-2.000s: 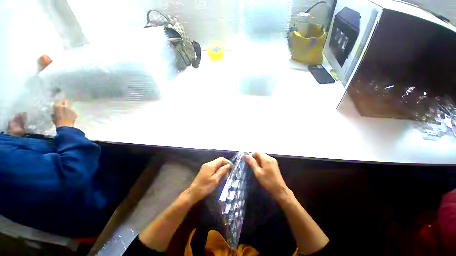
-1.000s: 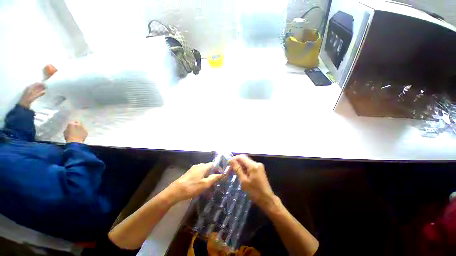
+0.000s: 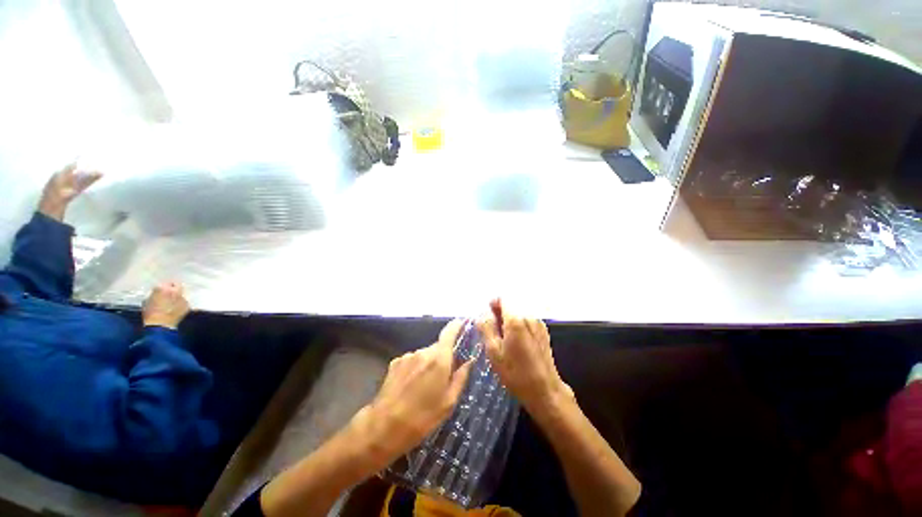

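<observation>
A clear compartment tray [image 3: 463, 444] with a grid of pockets hangs over my lap at the table's front edge. My left hand [image 3: 420, 389] is at the tray's upper left side, with fingers and thumb on its top end. My right hand [image 3: 521, 353] is at the top right of the tray, one finger pointing up past the table edge. Both hands hold the tray's top end. The lower end reaches the yellow-orange cloth at my lap. My fingers hide part of the top edge.
White table [image 3: 425, 273] ahead. Translucent tray stack [image 3: 233, 192] at left, beside a blue-clothed person [image 3: 91, 374]. Patterned bag [image 3: 359, 126], yellow ring [image 3: 427, 137], yellow bag [image 3: 596, 111], black phone [image 3: 628, 166] at the back. Large carton [image 3: 799, 131] with crumpled film at right; open carton [image 3: 344, 394] below left.
The tray has turned to show more of its grid face. My right hand has shifted slightly right with a finger raised. The blue-clothed person's near hand has moved toward the table edge.
</observation>
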